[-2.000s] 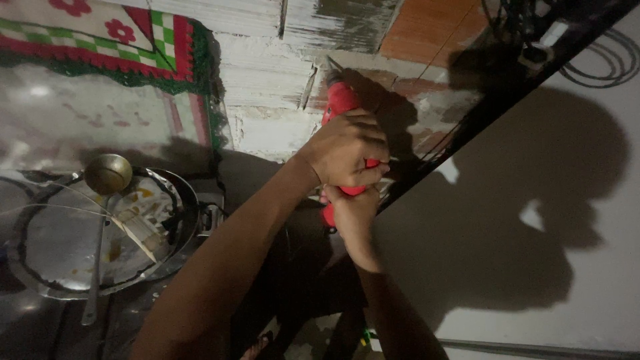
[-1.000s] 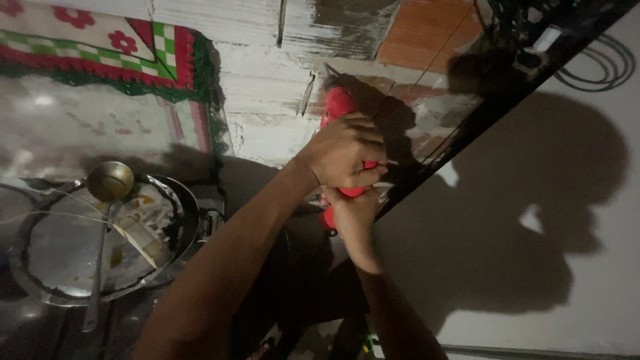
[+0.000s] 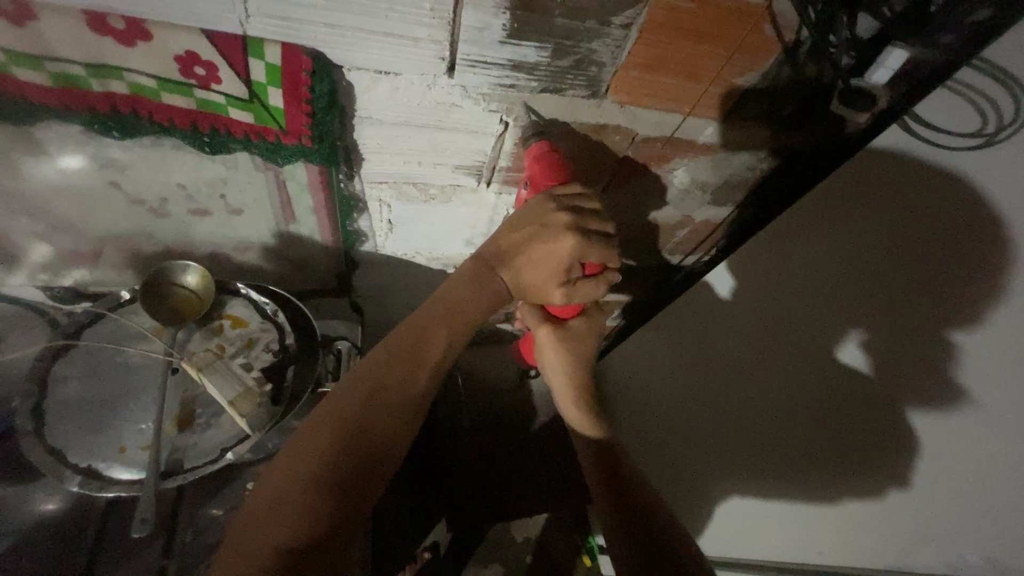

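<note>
A red power drill [image 3: 547,166] points up at the wall of bricks [image 3: 416,144], its dark chuck and bit close to a mortar joint; whether the tip touches the wall I cannot tell. My left hand [image 3: 556,244] is wrapped over the drill's body, fingers curled around it. Just below, my right hand [image 3: 566,344] is closed around the lower part of the red tool, whose end shows beside the wrist. Both hands are close together, and they hide most of the drill's middle.
At the left, a ladle [image 3: 178,294] lies across a large metal pan [image 3: 96,400] holding food residue. Above it hangs a flowered cloth [image 3: 200,72] with a green fringe. A dark diagonal beam [image 3: 768,200] with coiled cable [image 3: 972,104] borders a pale surface [image 3: 800,384] at the right.
</note>
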